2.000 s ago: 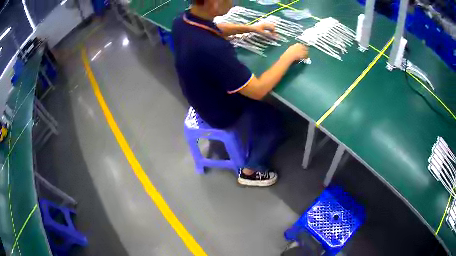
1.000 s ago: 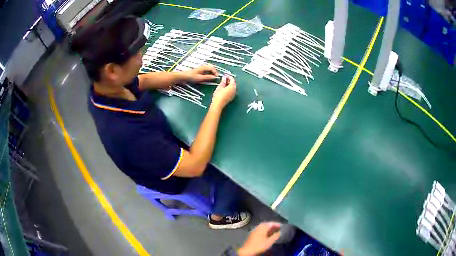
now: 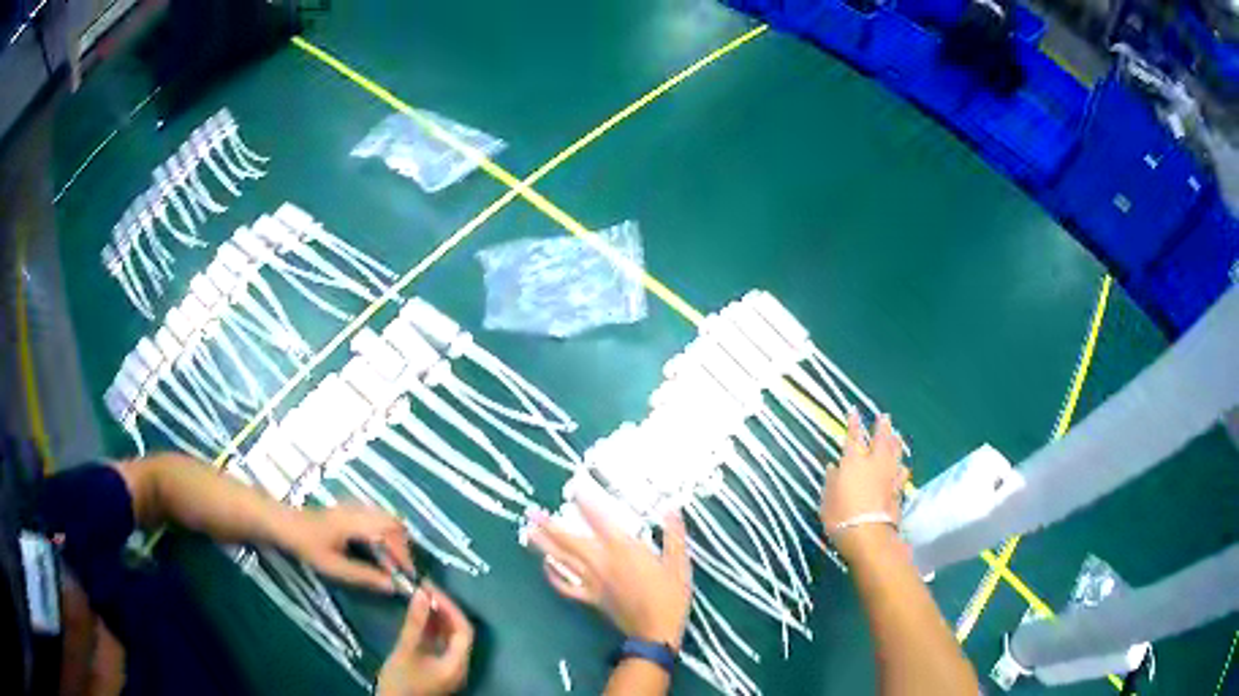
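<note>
A slanting row of white wired units [image 3: 734, 360] lies on the green bench, with thin white leads trailing toward the lower right. My left hand [image 3: 618, 571], with a dark wristband, is at the row's near left end, fingers spread and touching or just over the units. My right hand [image 3: 866, 476], with a light bracelet, is at the right side by the lead ends, fingers apart. Whether either palm touches the leads is hidden.
A seated co-worker's hands [image 3: 360, 544] handle a small part at lower left. More unit rows [image 3: 360, 394] lie at left. Two clear plastic bags [image 3: 564, 283] lie beyond. White posts [image 3: 1101, 469] and a white box [image 3: 965, 492] stand at right. Blue bins [image 3: 978, 150] line the back.
The view has moved in over the co-worker's part of the bench. One hand showed low at the edge a second ago; now both my hands are at the row of units.
</note>
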